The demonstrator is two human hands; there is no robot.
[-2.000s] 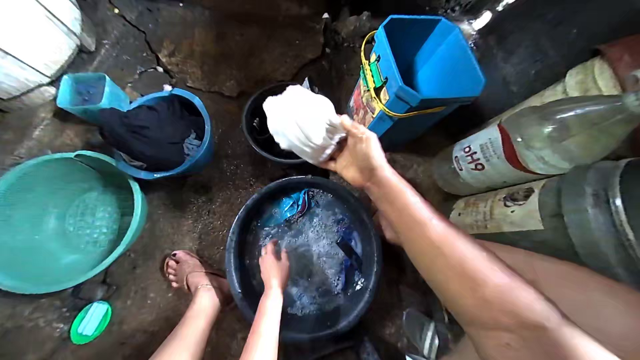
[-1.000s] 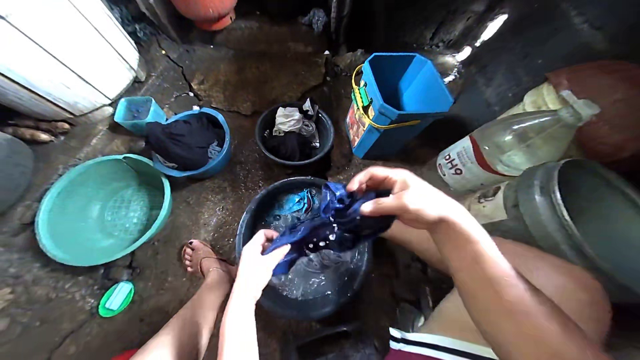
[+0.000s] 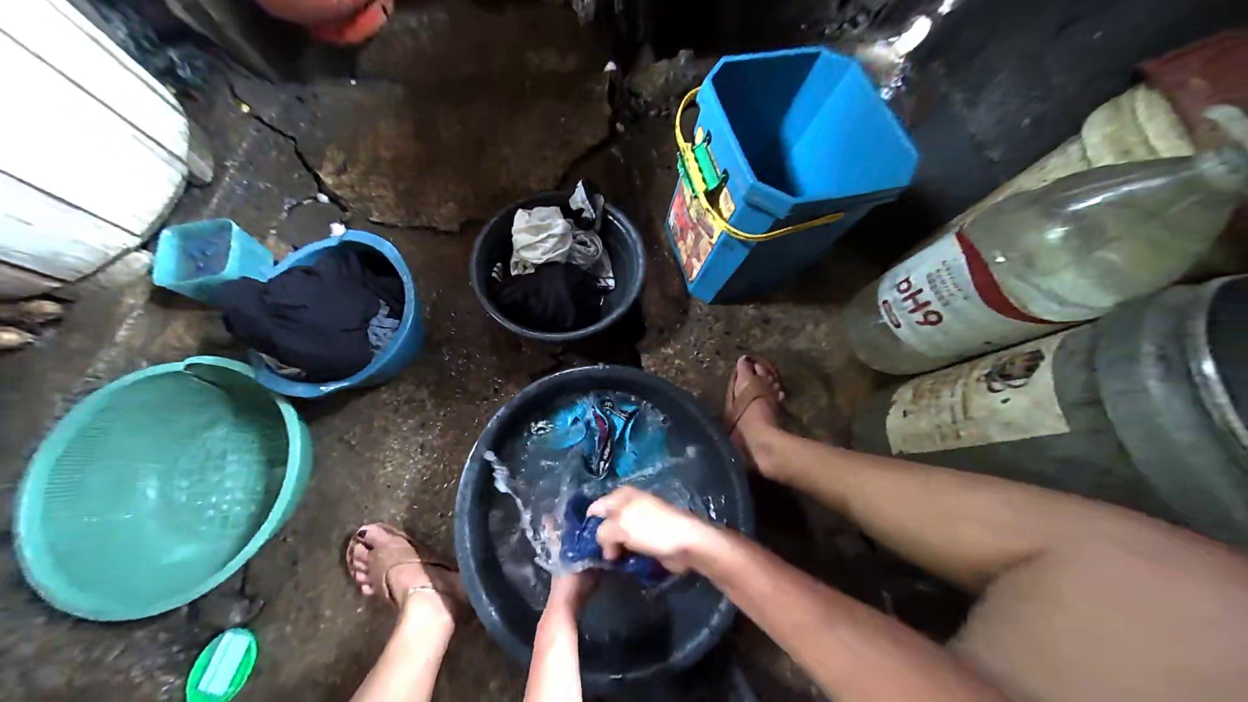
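A dark round basin of water stands between the feet. Over it my right hand is closed on a wet dark blue cloth. My left hand is at the cloth's lower left edge, partly under splashing water, and its fingers are hidden. Bright blue cloth with a dark patterned part lies in the water at the basin's far side.
Beyond are a small black basin with white and dark cloths, a blue tub of dark clothes and a tall blue bucket. A green basin and soap dish lie left; a large bottle and grey container right.
Two seconds ago my right hand held a white cloth, which now lies in the small black basin. The dark blue cloth, held up spread in both hands one second ago, is now bunched down at the water.
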